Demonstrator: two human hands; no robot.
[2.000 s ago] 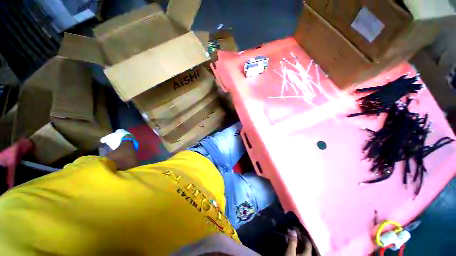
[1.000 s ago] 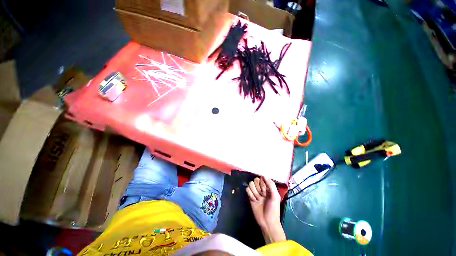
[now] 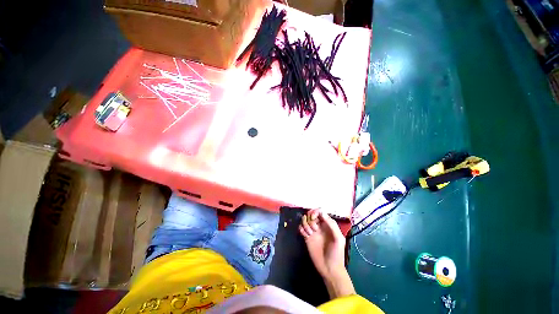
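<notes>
My right hand (image 3: 323, 240) is bare, at the near edge of the red surface (image 3: 269, 197). Its fingers are curled; whether they hold anything small cannot be told. My left hand is out of the picture. On the red surface lie a loose bundle of dark leads (image 3: 301, 73), scattered thin white strips (image 3: 178, 89), and a small yellow and silver assembly (image 3: 113, 111) at the left corner. A small dark disc (image 3: 252, 132) lies flat near the middle. Orange-handled scissors (image 3: 366, 160) lie at the right edge.
A brown carton (image 3: 178, 30) stands on the far side. On the green bench (image 3: 417, 104) are a white power strip (image 3: 381, 199) with black cord, a yellow and black soldering gun (image 3: 453, 172) and a solder spool (image 3: 436, 269). An open carton (image 3: 27, 202) is at the left.
The view has swung toward the green bench. My gloved left hand, seen two seconds ago, has left the picture. My right hand shows more fully, and stays near the surface's edge.
</notes>
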